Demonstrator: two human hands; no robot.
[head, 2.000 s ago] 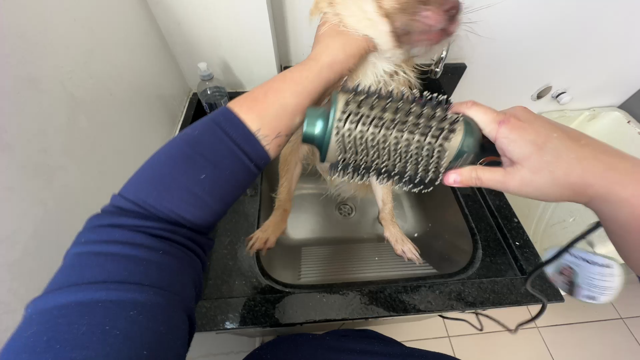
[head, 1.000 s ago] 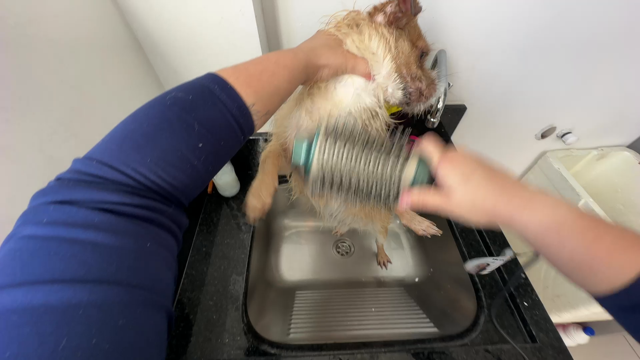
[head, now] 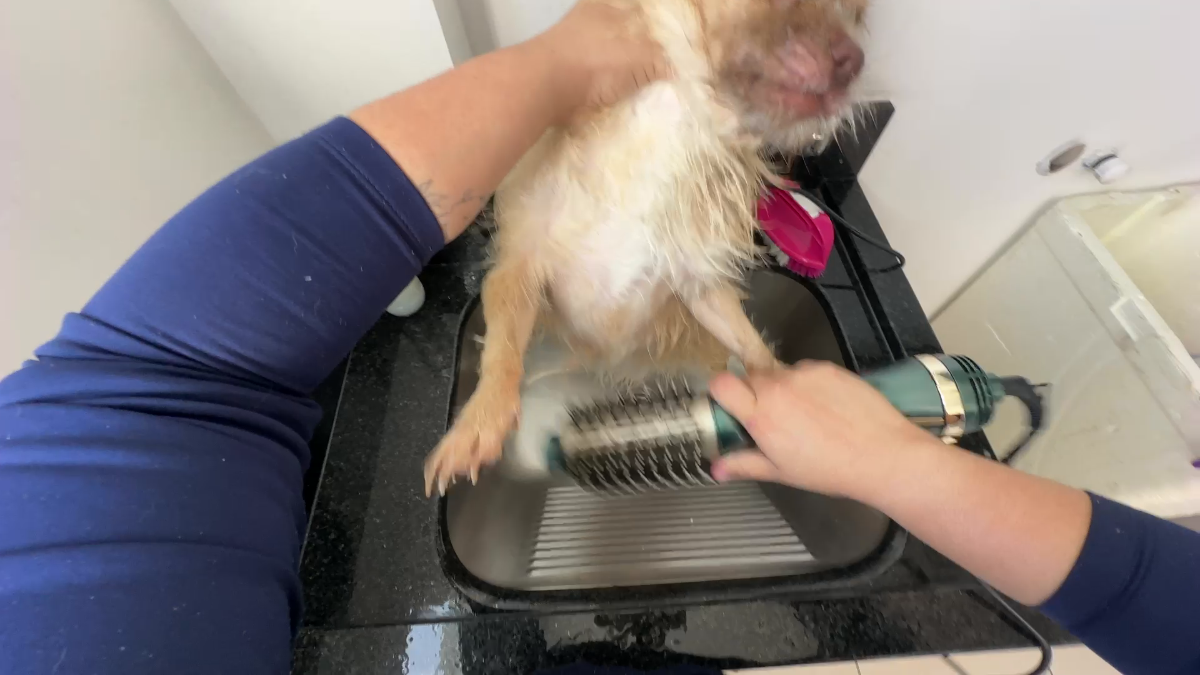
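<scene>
A wet, light-tan dog is upright in the stainless steel sink, its belly toward me and its head turned right. My left hand grips it at the side of the neck; the fingertips are partly lost in fur. One forepaw rests at the sink's left rim. In my right hand is a green hot-air brush, held near the base of its round bristle barrel. The barrel lies across the sink, just below the dog's belly. Whether bristles touch fur, I cannot tell.
Black granite countertop surrounds the sink. A pink brush lies behind it at the right, near a black cord. A white object shows beside my left arm. At the right stands a pale open tub; wall fittings sit above it.
My right hand has brought the hot-air brush down from the dog's chest to below its belly. The pink brush has come into fuller view. My left hand still holds the dog's neck.
</scene>
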